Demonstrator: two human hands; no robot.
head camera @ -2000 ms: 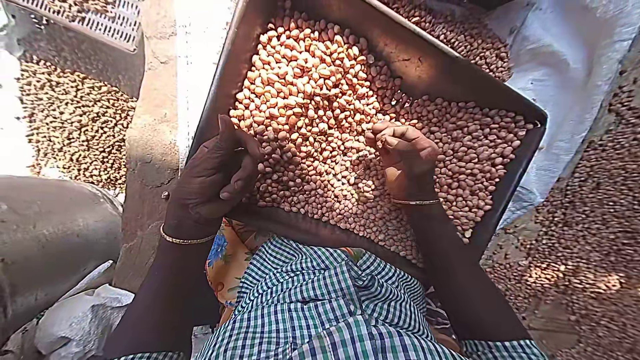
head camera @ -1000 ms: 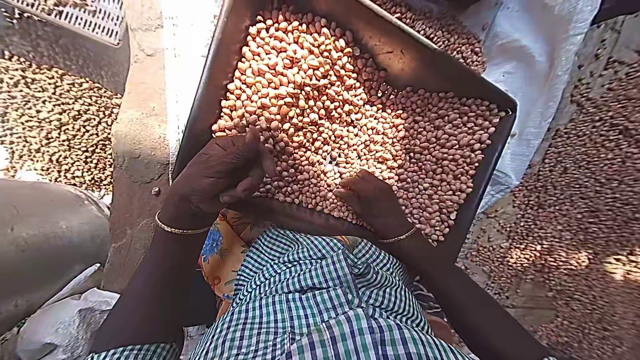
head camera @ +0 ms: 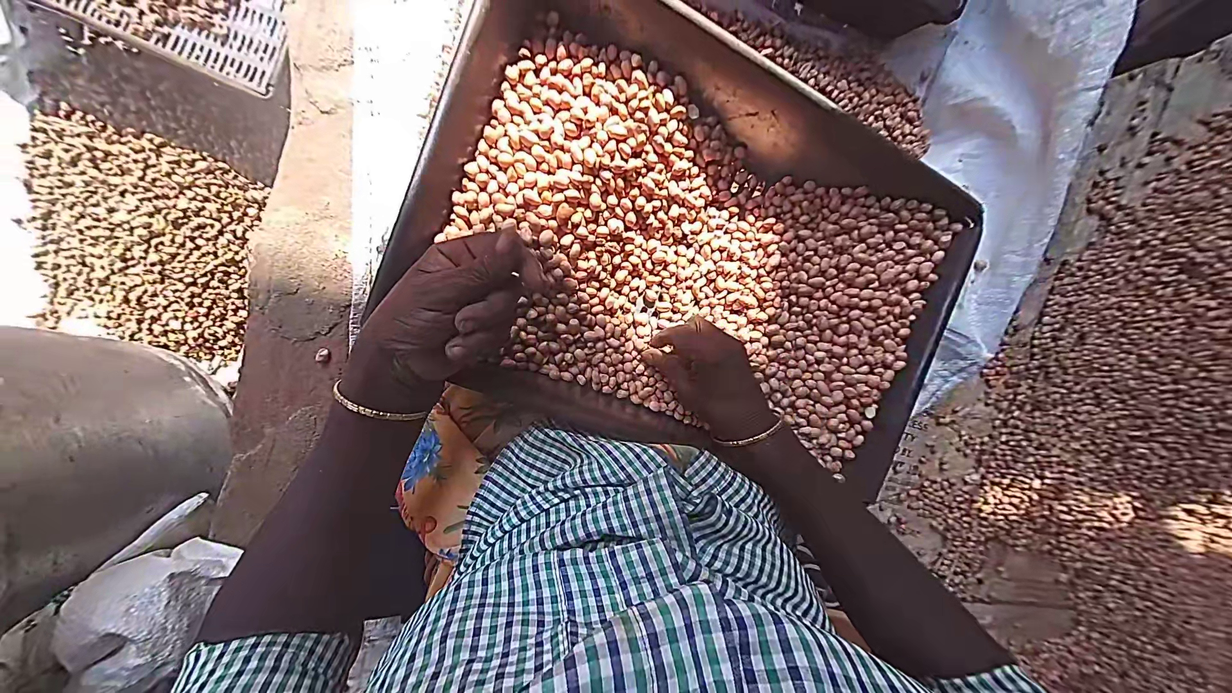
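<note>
A dark metal tray (head camera: 770,125) lies tilted across my lap, holding a wide layer of shelled peanuts (head camera: 616,183). My left hand (head camera: 448,313) is over the tray's left side, its fingers curled and thumb near the index finger; whether a peanut is between the fingertips cannot be told. Low over the peanuts near the tray's front edge is my right hand (head camera: 707,371), thumb and index finger bent toward each other at the surface. What its fingertips touch is too small to make out.
More nuts (head camera: 144,231) lie spread at the left below a white slotted plastic crate (head camera: 212,43). A rounded metal vessel (head camera: 106,462) and a crumpled white sack (head camera: 144,606) stand at lower left. White sheeting (head camera: 1011,144) and scattered nuts (head camera: 1136,385) extend at right.
My right hand has moved down and left across the peanuts, toward the tray's front edge. My left hand has turned, its fingers now pointing more to the right over the peanuts.
</note>
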